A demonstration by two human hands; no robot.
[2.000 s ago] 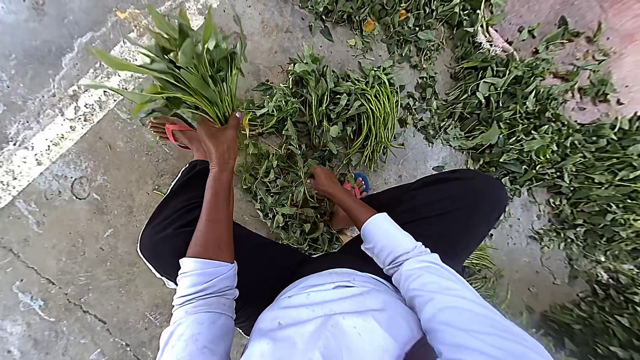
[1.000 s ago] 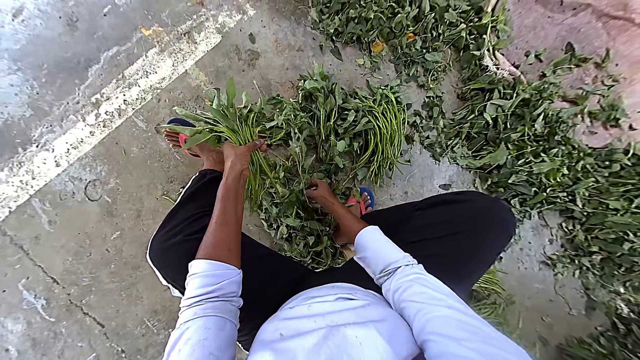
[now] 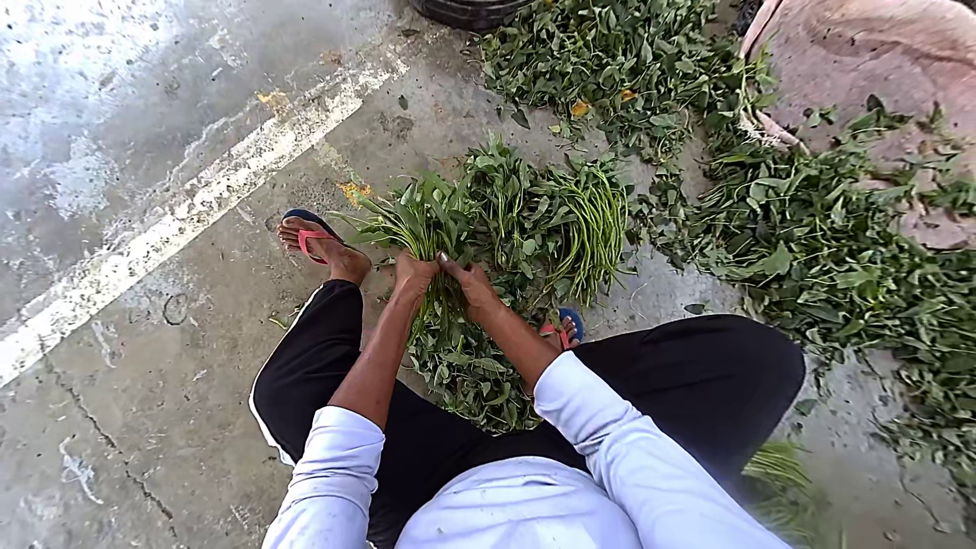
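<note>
My left hand [image 3: 415, 273] is closed around the stems of a bunch of leafy greens [image 3: 419, 217], its leaves pointing away from me. My right hand [image 3: 471, 284] touches the same bunch from the right, thumb against the stems beside my left hand; whether its fingers grip any stems is hard to tell. Just right of the bunch lie more leafy greens [image 3: 499, 194] and a bundle with long green stems [image 3: 591, 236]. A heap of loose leaves [image 3: 476, 381] rests on the floor between my legs, partly under my hands.
Large piles of cut greens [image 3: 808, 252] spread along the right, beside a pinkish cloth sheet [image 3: 877, 69]. A black round object [image 3: 473, 11] shows at the top edge. My sandalled feet [image 3: 324, 240] flank the work area on concrete floor [image 3: 191, 343]. More stems [image 3: 778, 465] lie behind my right knee.
My left hand, with its bunch, has moved from beside my left foot toward the middle. My right hand has risen from the leaf heap to meet it.
</note>
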